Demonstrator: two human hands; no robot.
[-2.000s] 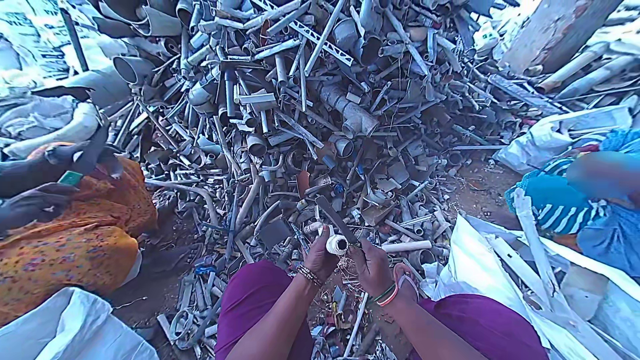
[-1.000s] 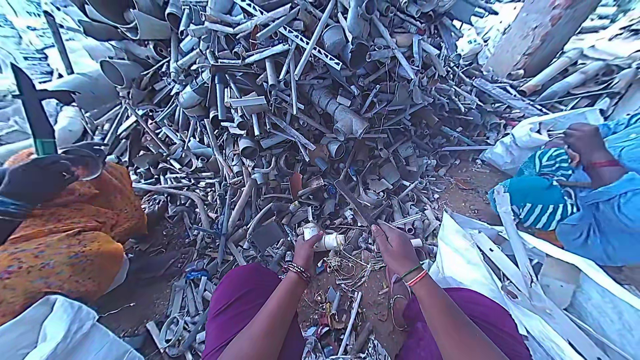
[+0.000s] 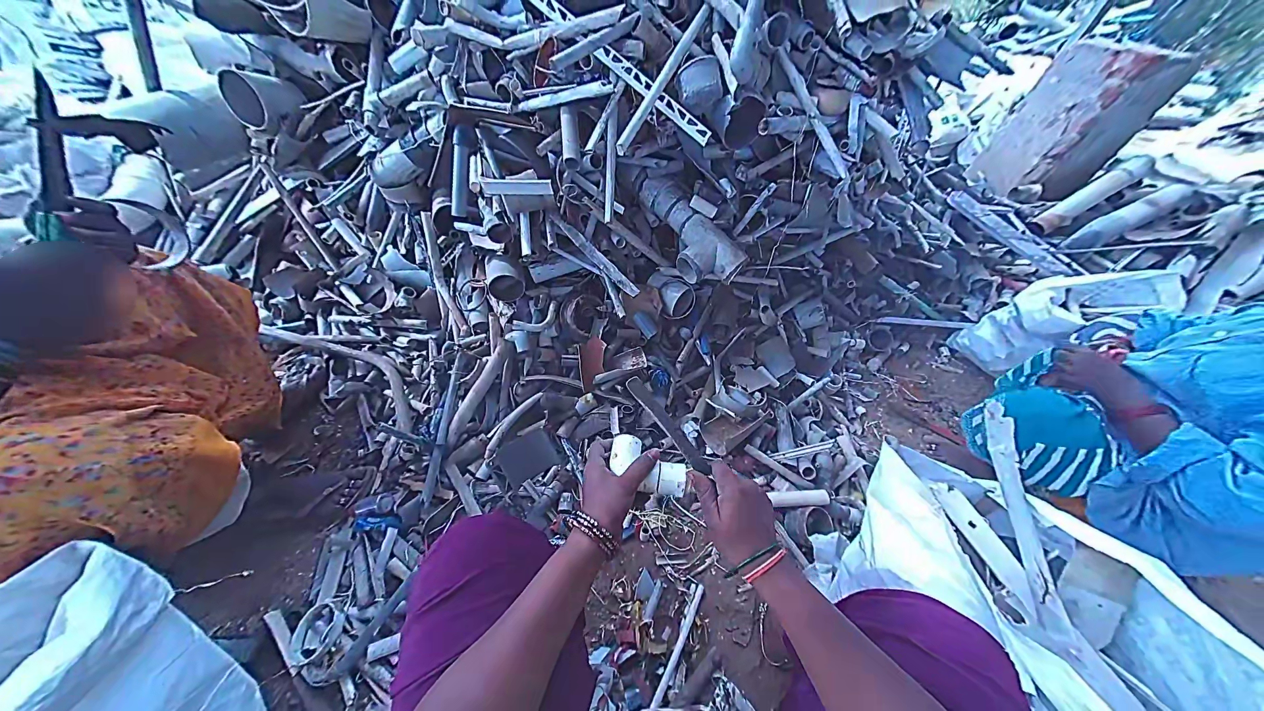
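Observation:
My left hand (image 3: 610,486) grips a white plastic pipe fitting (image 3: 626,454) between thumb and fingers, over the near edge of the scrap heap. Close on its right, my right hand (image 3: 733,506) is closed around the lower end of a long dark flat blade or bar (image 3: 664,423), which points up and to the left. The fingertips of my right hand are beside the fitting's right end; whether they touch it I cannot tell. Its handle is hidden in my palm.
A large heap of scrap plastic pipes (image 3: 592,247) rises ahead. One person in orange cloth (image 3: 128,395) sits at left near an upright dark blade (image 3: 51,148); another in blue (image 3: 1205,395) is at right. White sacks (image 3: 109,632) lie at both sides, the right one (image 3: 908,523) holding pipe pieces.
The fitting has turned in my left hand, from end-on two seconds ago to lying sideways. My right hand, farther from it one second ago, is now close beside it.

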